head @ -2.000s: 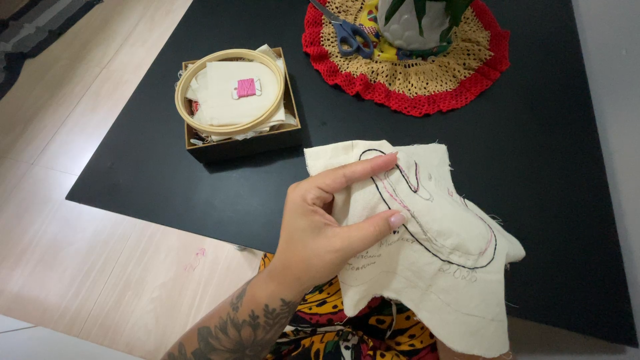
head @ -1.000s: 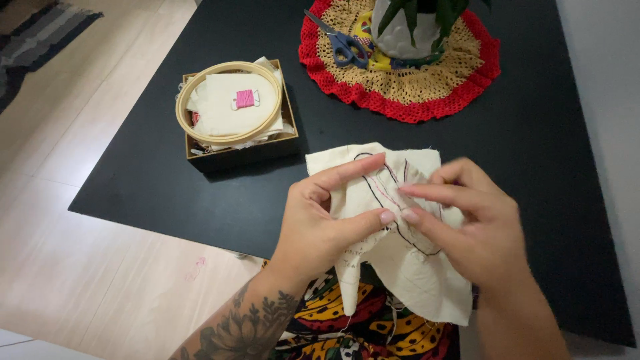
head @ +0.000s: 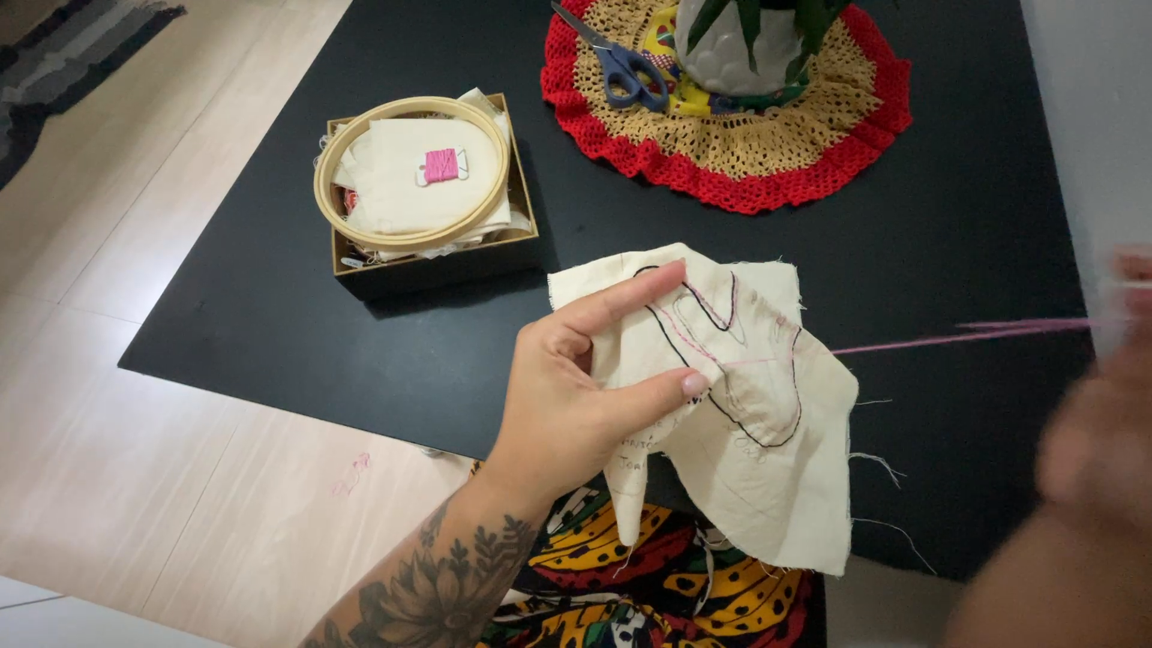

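My left hand (head: 585, 378) grips a piece of cream cotton fabric (head: 783, 504) between thumb and fingers, above my lap. The fabric carries a stitched outline in dark thread, some pink stitching, pencil lines and handwriting. From the fabric a pink embroidery thread (head: 909, 342) runs taut to the right, toward my right hand (head: 1098, 441). That hand is blurred at the right edge; its fingers and any needle cannot be made out. Loose threads hang from the frayed fabric edge.
On the black table (head: 270, 315) stands a box (head: 432, 279) of fabric pieces, topped by a wooden embroidery hoop (head: 324, 189) and a bobbin of pink floss (head: 442, 166). Blue-handled scissors (head: 630, 76) and a white plant pot (head: 738, 49) rest on a red-edged crochet doily (head: 747, 171).
My right hand has moved from the fabric out to the right, and a pink thread now stretches toward it. My left hand still holds the fabric.
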